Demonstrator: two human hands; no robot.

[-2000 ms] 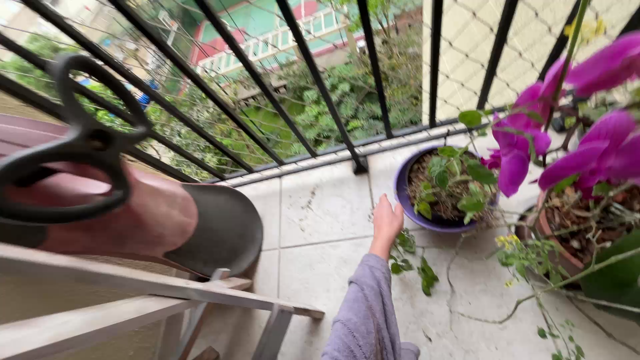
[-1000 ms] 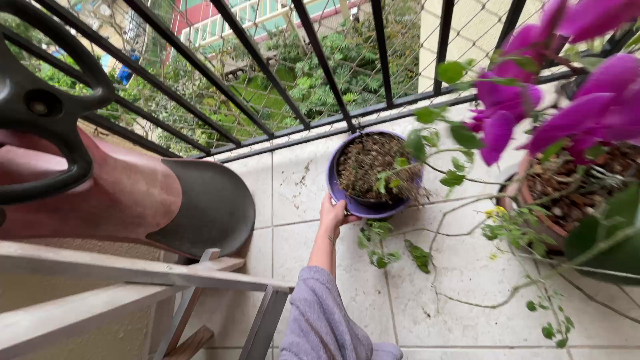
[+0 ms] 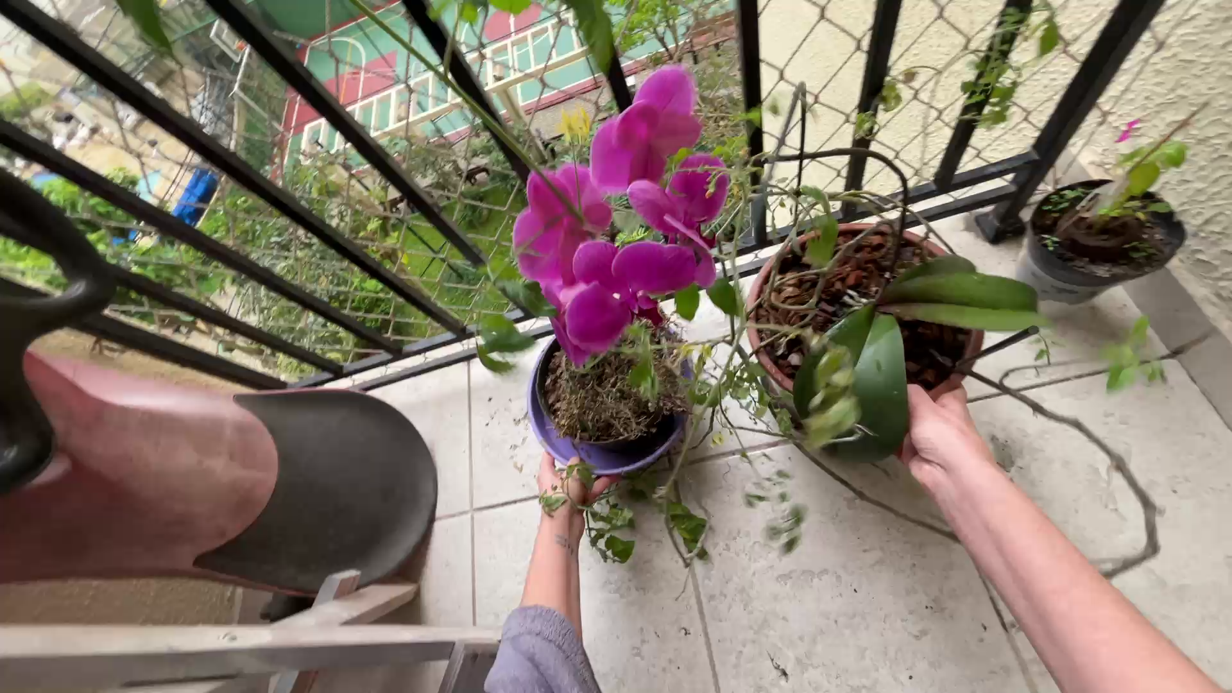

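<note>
My left hand (image 3: 570,481) grips the near rim of a purple plant pot (image 3: 616,457), which holds dry, matted growth and trailing green stems. To its right, my right hand (image 3: 943,433) holds the near right rim of a terracotta-coloured pot (image 3: 770,371) filled with bark chips. Broad green orchid leaves (image 3: 881,385) hang over that pot's front, beside my right fingers. Magenta orchid flowers (image 3: 616,231) lean left over the purple pot and hide part of it. My fingertips under both rims are partly hidden.
A black metal railing (image 3: 318,87) with netting runs behind the pots. At left are a pink and dark grey object with a black handle (image 3: 346,491) and a wooden frame (image 3: 241,647). A smaller potted plant (image 3: 1088,260) stands by the wall at right. A long stem trails over the tiles.
My right hand has come into view on the terracotta-coloured pot. My left hand went from beside the purple pot to its rim, and the pot moved left along the railing. The orchid flowers now hang over it.
</note>
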